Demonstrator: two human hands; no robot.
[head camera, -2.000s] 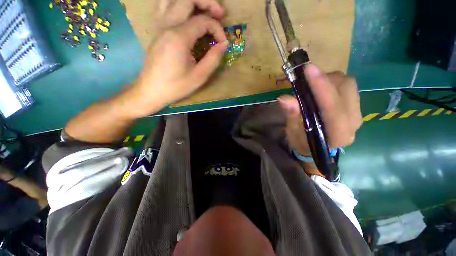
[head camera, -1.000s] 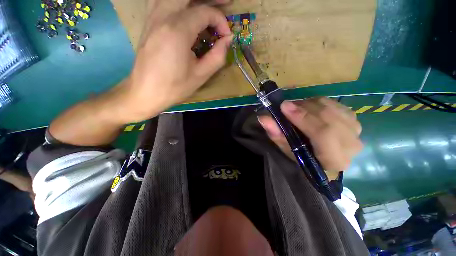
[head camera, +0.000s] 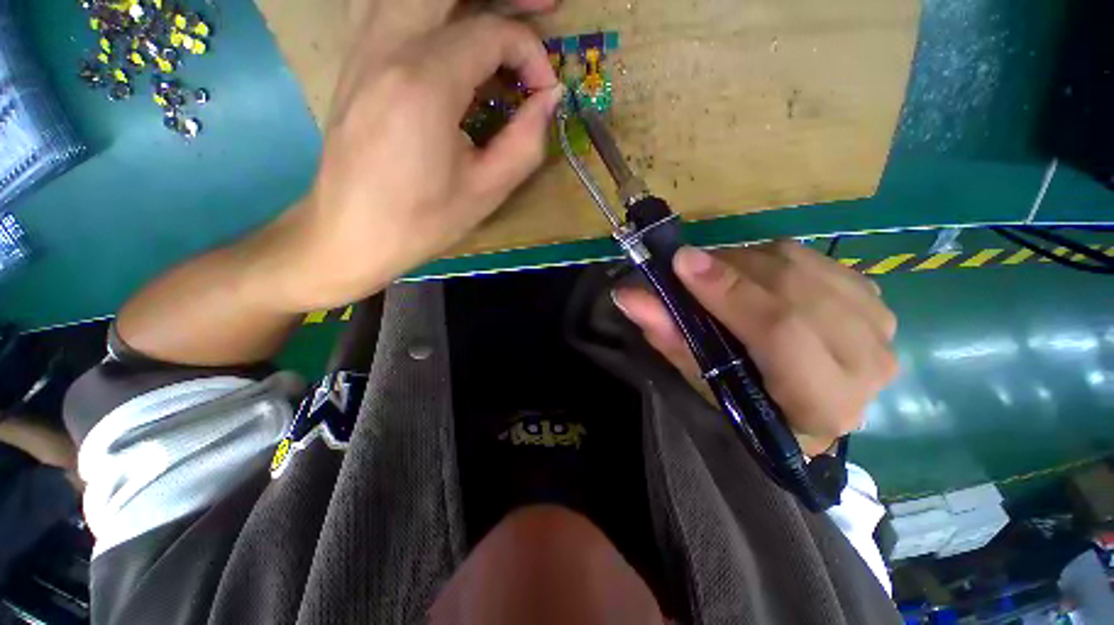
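Note:
My right hand (head camera: 782, 330) holds the black soldering iron (head camera: 715, 348) with its thin bent feed tube (head camera: 584, 177) alongside the metal tip. The tip and tube end meet the green circuit strip (head camera: 595, 95) beside my left fingertips. My left hand (head camera: 428, 159) lies over the left part of the strip, thumb and forefinger pinched at its parts. Whatever is between these fingertips is too small to tell. Blue and orange tabs (head camera: 594, 55) show along the strip's far edge. The strip lies on the tan work board (head camera: 757, 110).
A loose pile of small dark, silver and yellow round components (head camera: 153, 43) lies on the green mat (head camera: 208, 183) at left. Pale trays (head camera: 37, 110) stand at the far left edge. A dark box (head camera: 1081, 92) is at the far right. Part of another person's arm (head camera: 37, 440) shows at lower left.
The iron has moved left and away from me, from above bare board to the strip at my left fingertips. My left hand stays pinched by the strip. The view has shifted slightly.

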